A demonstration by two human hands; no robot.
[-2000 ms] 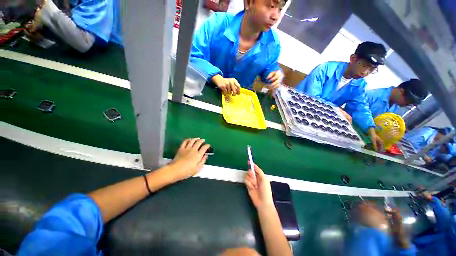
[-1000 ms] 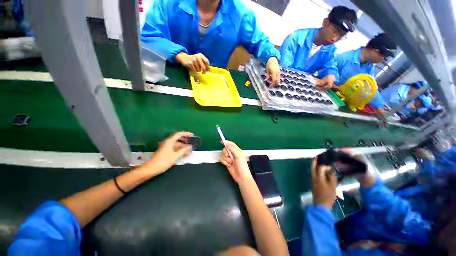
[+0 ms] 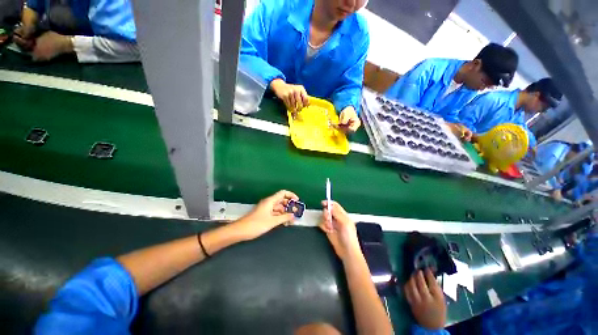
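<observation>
My left hand [image 3: 270,214] holds a small dark watch housing [image 3: 295,209] with a silvery rim between thumb and fingers, above the white rail. My right hand [image 3: 339,228] grips a slim white pen-like stick [image 3: 328,191], tip pointing up, just right of the housing. The stick and the housing are apart. A black glossy smartphone [image 3: 375,252] lies flat on the bench beside my right forearm.
Two housings [image 3: 102,150] lie on the green conveyor [image 3: 252,173] at left. A grey post [image 3: 180,118] stands left of my hands. Across are a yellow tray [image 3: 318,134] and blister tray [image 3: 419,134]. A neighbour's hand [image 3: 426,298] touches a black bundle [image 3: 426,254] at right.
The housing in my left hand now shows its face, closer to the stick. The neighbour's black item has gone from raised hands down to the bench. The camera view has shifted.
</observation>
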